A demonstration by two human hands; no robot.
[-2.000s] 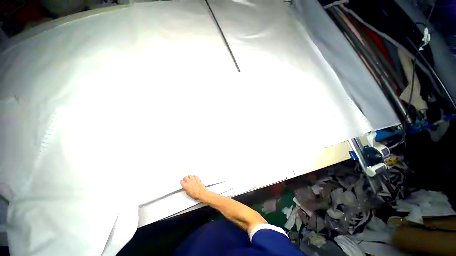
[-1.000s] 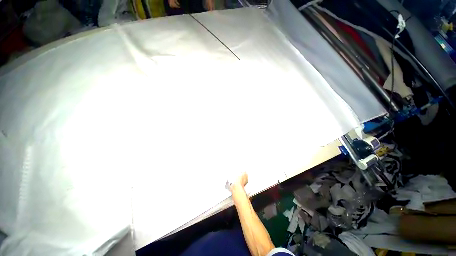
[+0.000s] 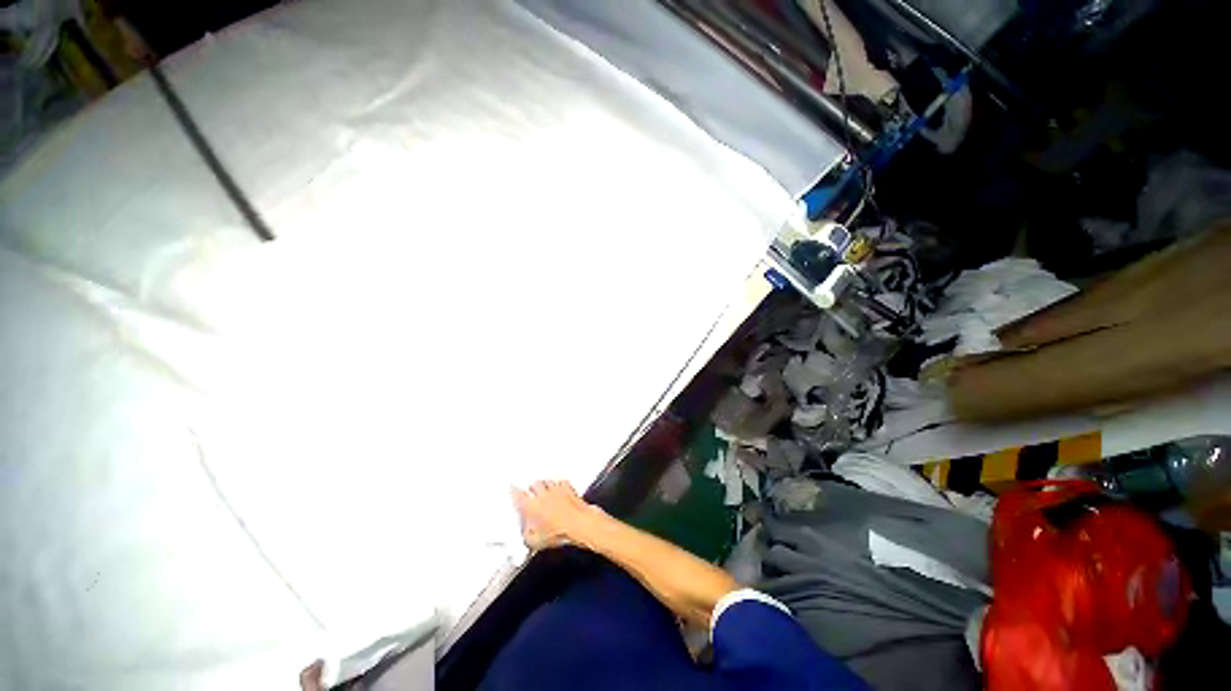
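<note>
A large white cloth lay (image 3: 405, 311) covers the cutting table, its middle bleached by glare. My right hand (image 3: 550, 514) lies on the cloth at the near table edge, fingers pointing away from me. No tool shows in it. A bit of my left hand (image 3: 313, 675) shows at the bottom edge of the picture, beside a folded, raised cloth corner (image 3: 385, 648); most of it is cut off, so its grip cannot be told. A long dark narrow strip, seemingly the yardstick (image 3: 209, 151), lies across the far left part of the cloth.
Blue-grey cloth (image 3: 689, 81) hangs at the far right edge. A small white-and-blue machine (image 3: 817, 257) sits at the table corner. Grey scraps (image 3: 824, 371) cover the green floor (image 3: 689, 493). Right are brown rolls or boards (image 3: 1080, 351), a striped yellow-black edge (image 3: 1013, 462) and a red bag (image 3: 1080, 587).
The view has turned right, shifting the table left. My right hand has moved along the near edge towards the cloth's near corner. A bit of my left hand has come into view.
</note>
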